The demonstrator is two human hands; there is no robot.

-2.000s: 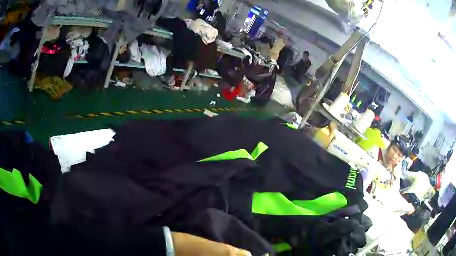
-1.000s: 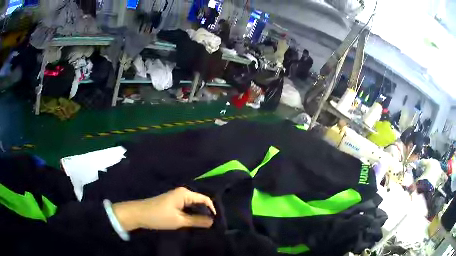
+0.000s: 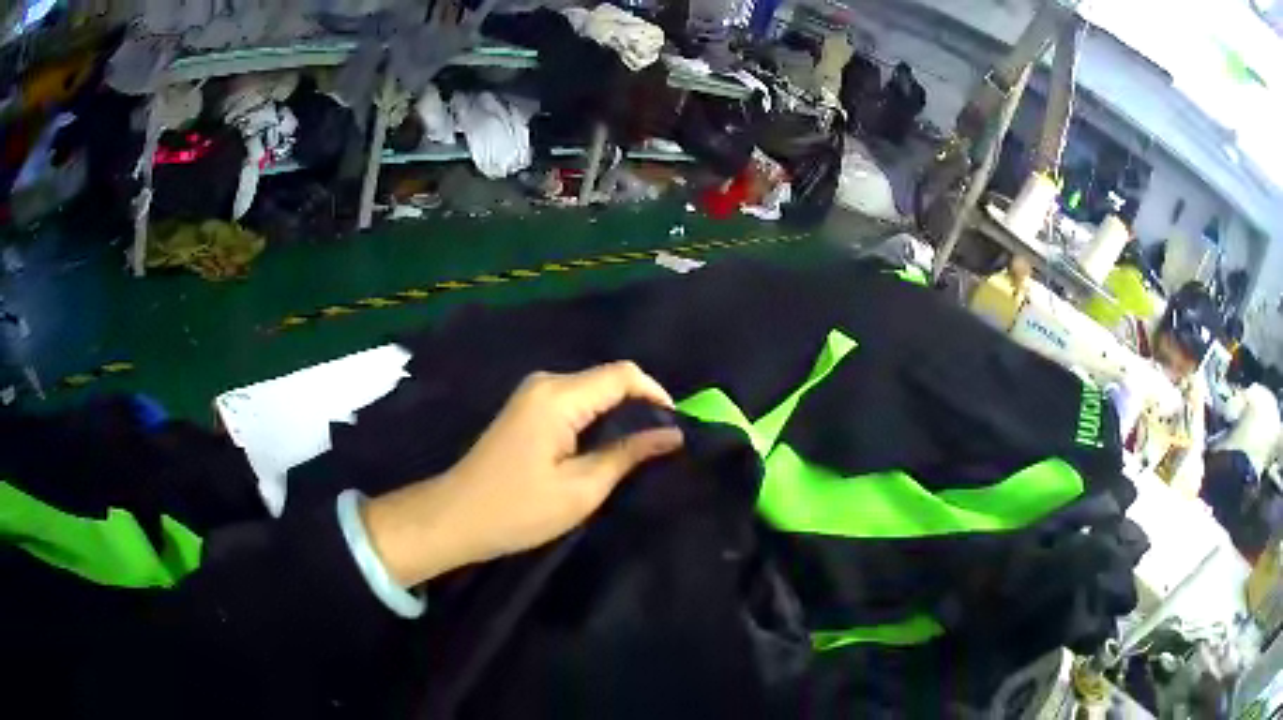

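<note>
My left hand (image 3: 528, 471), bare with a pale band at the wrist, reaches in from the lower left. Its thumb and fingers pinch a fold of a black garment (image 3: 619, 563) beside a bright green panel (image 3: 915, 504). The black cloth is heaped across the front of the view, with a narrow forked green strip (image 3: 809, 394) and small green lettering (image 3: 1090, 418) at the far right end. More green (image 3: 99, 537) shows on black cloth at the left. My right hand is not in view.
A white piece (image 3: 313, 408) sticks out at the pile's left edge. Behind are a green floor (image 3: 464, 260) with a striped line and cloth-filled shelves (image 3: 324, 59). Thread cones (image 3: 1034, 204), a sewing machine (image 3: 1055, 331) and a person (image 3: 1182, 345) are at the right.
My left hand has come in from the bottom edge and moved up and right, now pinching and lifting a black fold. The view has shifted, so the pile's far end sits farther right.
</note>
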